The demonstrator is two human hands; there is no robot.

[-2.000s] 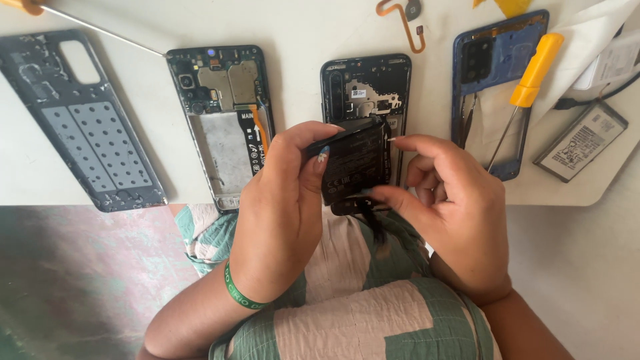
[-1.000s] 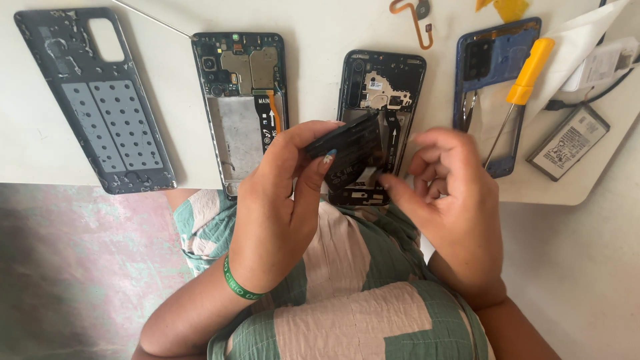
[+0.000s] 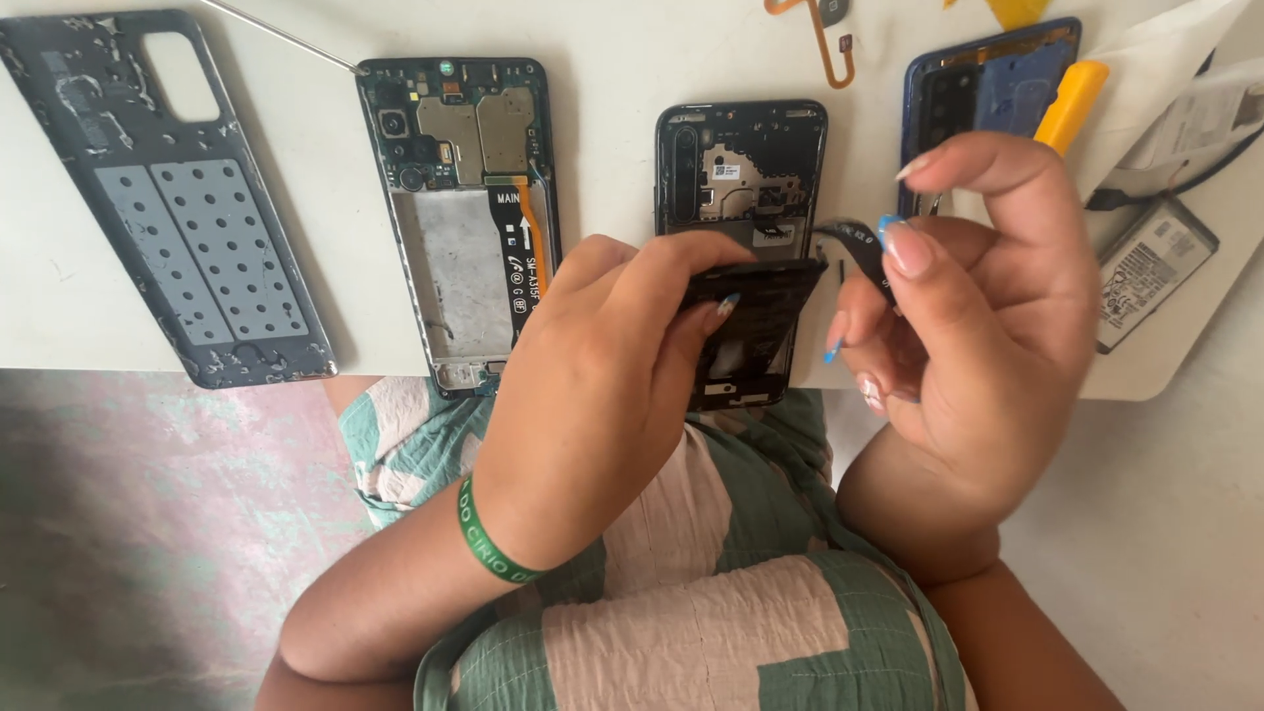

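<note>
My left hand (image 3: 592,375) grips a flat black phone battery (image 3: 755,296), tilted over the lower half of an opened black phone (image 3: 741,178). To the right, my right hand (image 3: 987,286) holds a curved black flex cable (image 3: 854,242) with white writing. The cable's free end points toward the phone; its other end is hidden behind the thumb. My right index finger is raised apart from the thumb. A second opened phone (image 3: 464,247), with a bare grey battery bay and an orange flex cable (image 3: 528,212), lies left of my left hand.
A grey phone back cover (image 3: 188,247) and a thin metal rod (image 3: 286,38) are at the left. On the right are a blue phone housing (image 3: 997,89), a yellow tool handle (image 3: 1071,104), a loose battery (image 3: 1155,272) and a cable (image 3: 1210,168). The table's front edge (image 3: 365,371) crosses below.
The black flex cable, lying along the opened black phone a second ago, is now lifted in my right hand. That hand has moved away from the battery, which stays in my left hand.
</note>
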